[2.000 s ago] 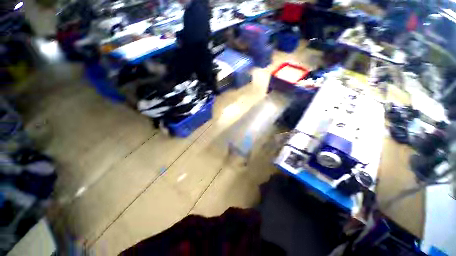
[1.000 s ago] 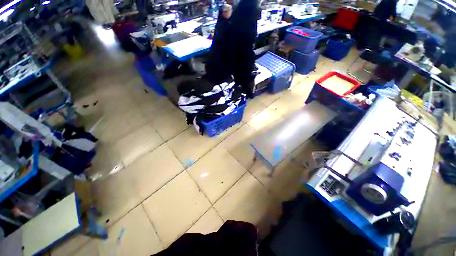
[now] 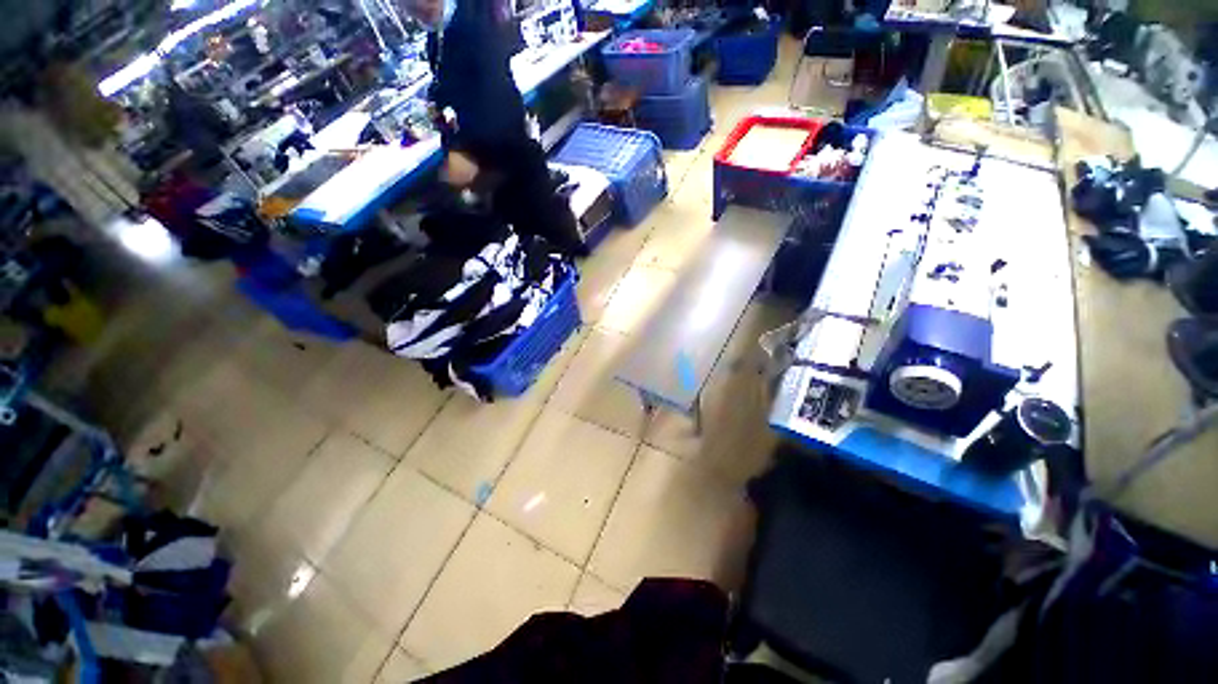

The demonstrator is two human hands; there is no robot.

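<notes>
Neither of my hands is in the picture; only dark clothing of mine shows at the bottom edge. Nearest in front of me on the right is a white sewing table (image 3: 855, 254) with a blue edge. A sewing machine (image 3: 935, 368) with a dark blue end and a round handwheel sits on it. A heap of black-and-white garment pieces (image 3: 488, 301) lies over a blue basket (image 3: 541, 341) on the floor left of centre. A person in dark clothes (image 3: 481, 94) stands behind the heap, one hand near its top.
A narrow grey bench (image 3: 708, 301) stands left of the sewing table. A red-rimmed tray (image 3: 768, 144) and stacked blue crates (image 3: 648, 60) are beyond it. Dark and white cloth (image 3: 180, 575) lies at the lower left. A dark surface (image 3: 855, 575) is at the bottom right.
The view has turned and sharpened since the first frame. Against one second ago, the person, heap and bench sit further left, and the board at lower left is out of view.
</notes>
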